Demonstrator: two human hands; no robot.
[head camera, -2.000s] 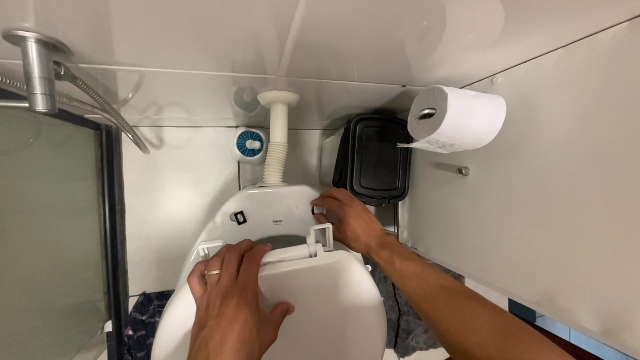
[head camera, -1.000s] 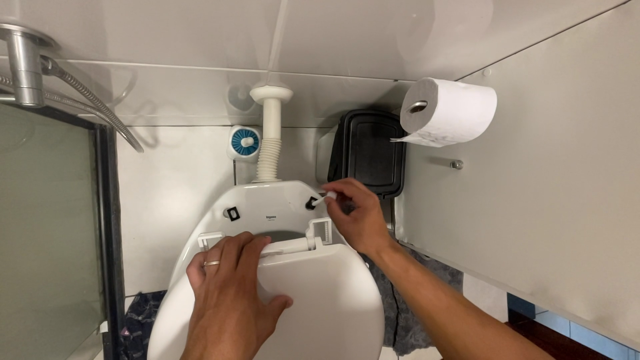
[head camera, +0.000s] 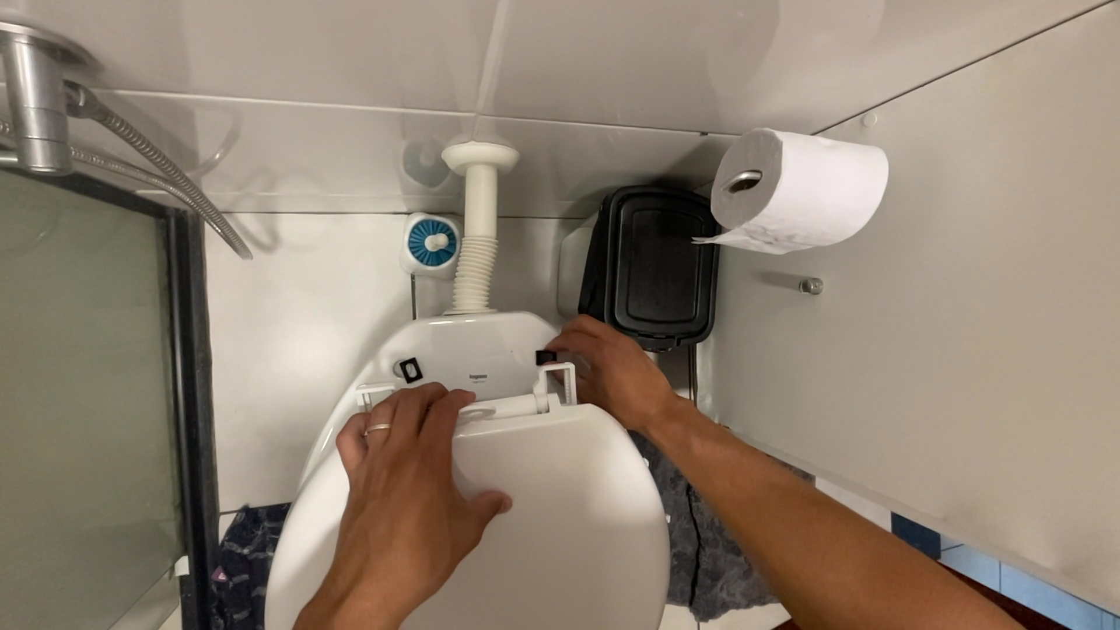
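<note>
A white toilet seat lid (head camera: 560, 507) lies over the toilet bowl, its hinge edge away from the back of the bowl. My left hand (head camera: 407, 490) grips that hinge edge, with a ring on one finger and the thumb on the lid. On the white ceramic rear rim (head camera: 490, 341) are two black rubber pieces, one at the left (head camera: 409, 370) and one at the right (head camera: 546, 357). My right hand (head camera: 612, 367) is beside the right piece, its fingertips partly hidden behind the rim, so what they hold does not show. A white hinge bracket (head camera: 556, 381) stands just below it.
A flexible pipe (head camera: 475, 262) joins bowl and wall. Beside it stands a toilet brush holder (head camera: 431, 243). At the right are a black-lidded bin (head camera: 663, 262) and a toilet paper roll (head camera: 801, 191). A glass shower panel (head camera: 83, 376) and metal hose (head camera: 162, 162) are at the left.
My right hand, above the right black piece with a small white part at its fingertips a second ago, has moved down beside the rim. My left hand has stayed on the lid.
</note>
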